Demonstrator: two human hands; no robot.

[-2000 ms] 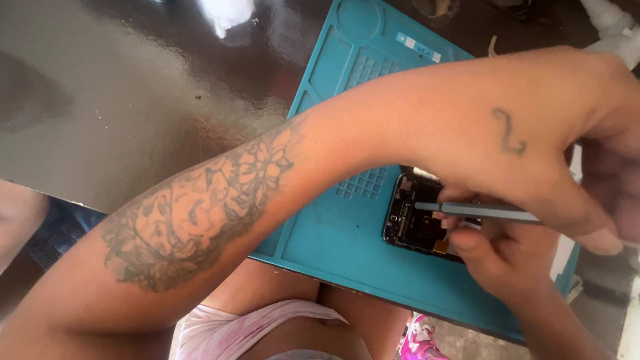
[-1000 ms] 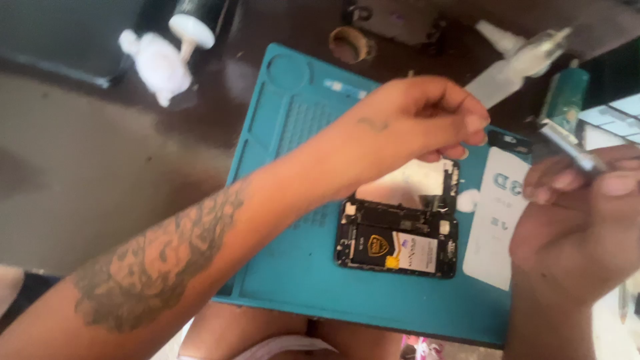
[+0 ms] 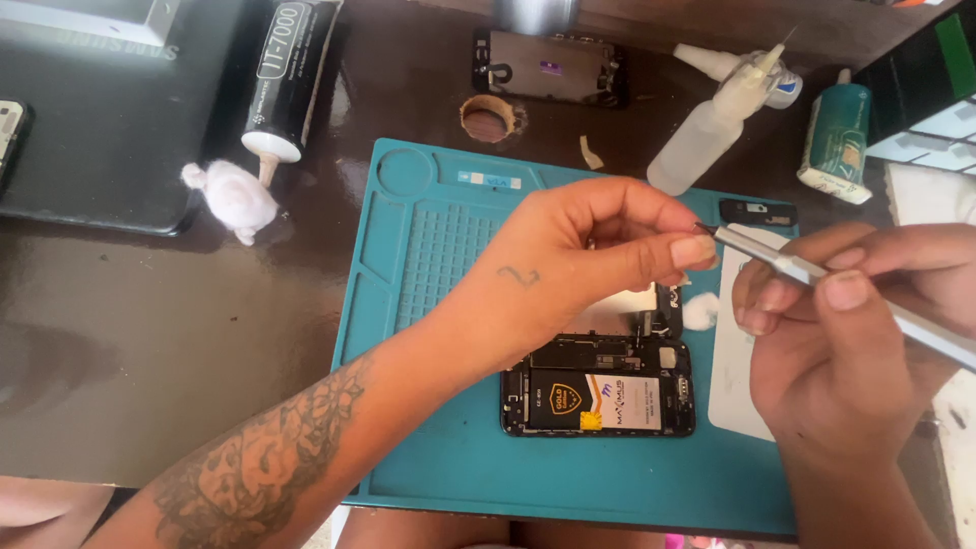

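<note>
My right hand [image 3: 846,305] grips a slim metal screwdriver [image 3: 797,268], its bit pointing left. My left hand [image 3: 602,255] has thumb and forefinger pinched at the screwdriver's tip; whether a tiny part is between them cannot be seen. Below my hands an opened smartphone [image 3: 598,389] lies on a teal repair mat [image 3: 579,480], its battery and inner boards exposed. Its display assembly [image 3: 610,316] lies just above the body, partly hidden by my left hand. A small cotton tuft [image 3: 700,311] sits right of it, beside a white card [image 3: 736,381] partly under my right hand.
Beyond the mat lie a loose phone screen assembly [image 3: 549,69], a tape roll [image 3: 488,120], a clear needle-tipped bottle [image 3: 698,145] and a teal tube [image 3: 836,141]. A black glue tube [image 3: 290,76], cotton [image 3: 232,200] and a dark laptop [image 3: 99,145] are at left.
Two seconds ago the screwdriver was over the phone. One second ago it was in my right hand, apart from my left. Now its tip meets my left fingertips. The view has shifted.
</note>
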